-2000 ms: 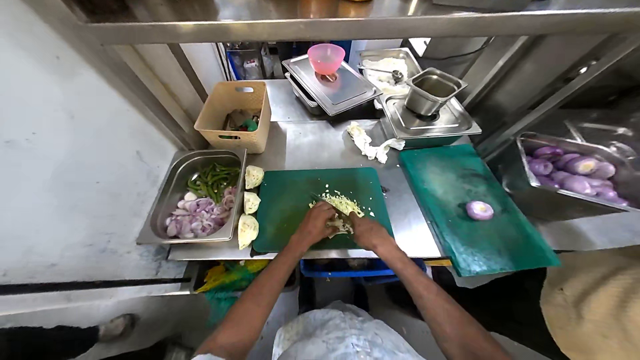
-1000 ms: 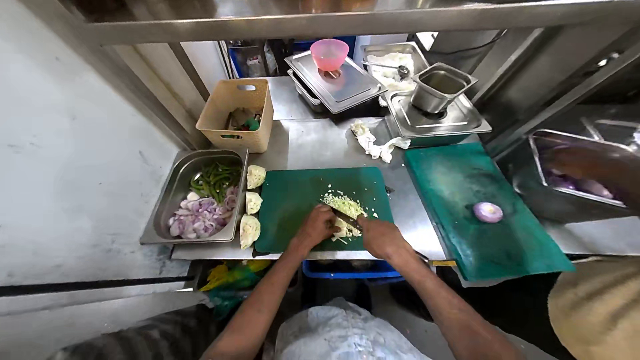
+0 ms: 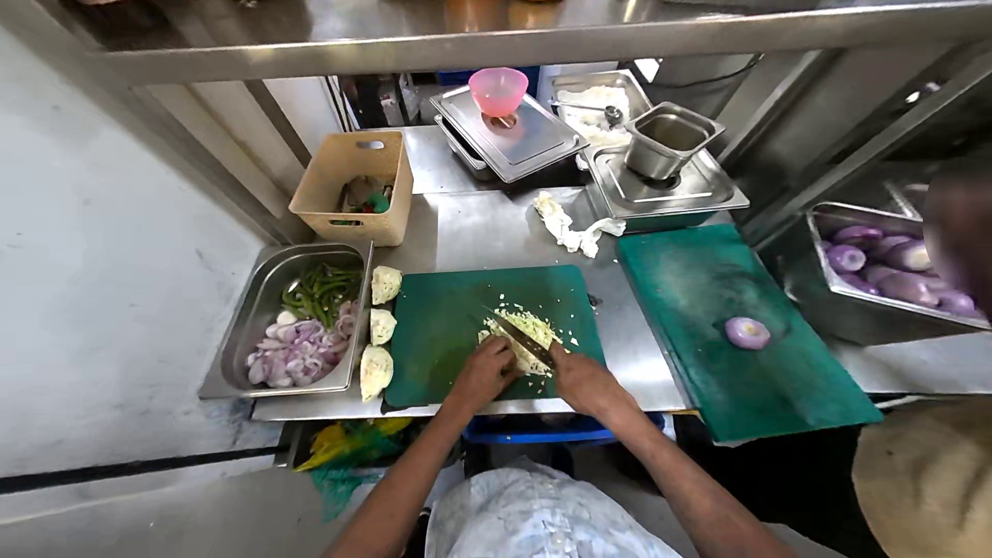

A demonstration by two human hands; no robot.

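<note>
On a green cutting board lies finely chopped cabbage. A kitchen knife rests across it, its blade pointing up and left. My right hand is closed around the knife's handle. Left of the blade, my left hand has its fingers bent down on the near-left side of the pile; whether it pinches any cabbage is hidden. Three cabbage chunks stand in a column along the board's left edge. Beside them, a steel pan holds sliced onions and green chillies.
A second green board with a peeled onion lies to the right, near a steel container of onions and another person's blurred hand. A tan basket, crumpled white cloth and lidded pans are behind. A steel shelf spans overhead.
The knife blade, hardly visible at first, now shows clearly across the cabbage. The other person's hand, absent at first, has come in over the onion container and since moved toward the right edge.
</note>
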